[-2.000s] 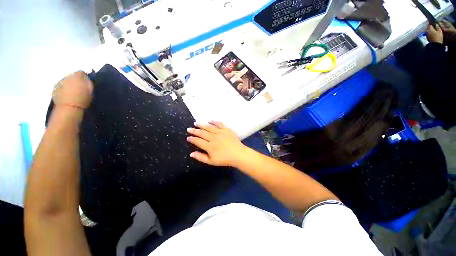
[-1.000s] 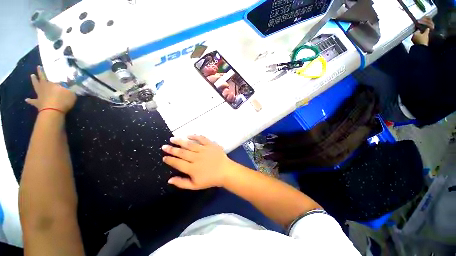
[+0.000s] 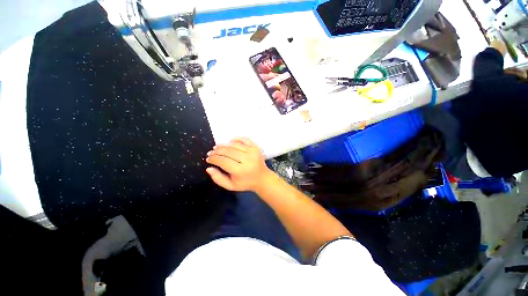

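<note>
A large black cloth with fine white specks lies spread over the left of the table, one edge running up to the presser foot and needle area of the white sewing machine. My right hand lies on the cloth's right edge near the table front, fingers slightly apart, palm down; whether it grips any cloth is not clear. My left hand is not in view. A pale cloth piece shows below the black cloth at the lower left.
A smartphone lies right of the needle. Dark-bladed snips with green and yellow loops lie further right. Blue crates hold brown cloth below the table. Another person's dark sleeve is at the right.
My left hand has left the picture. The cloth lies flatter and reaches higher at the left. My right hand stays at the cloth's right edge. The view has shifted.
</note>
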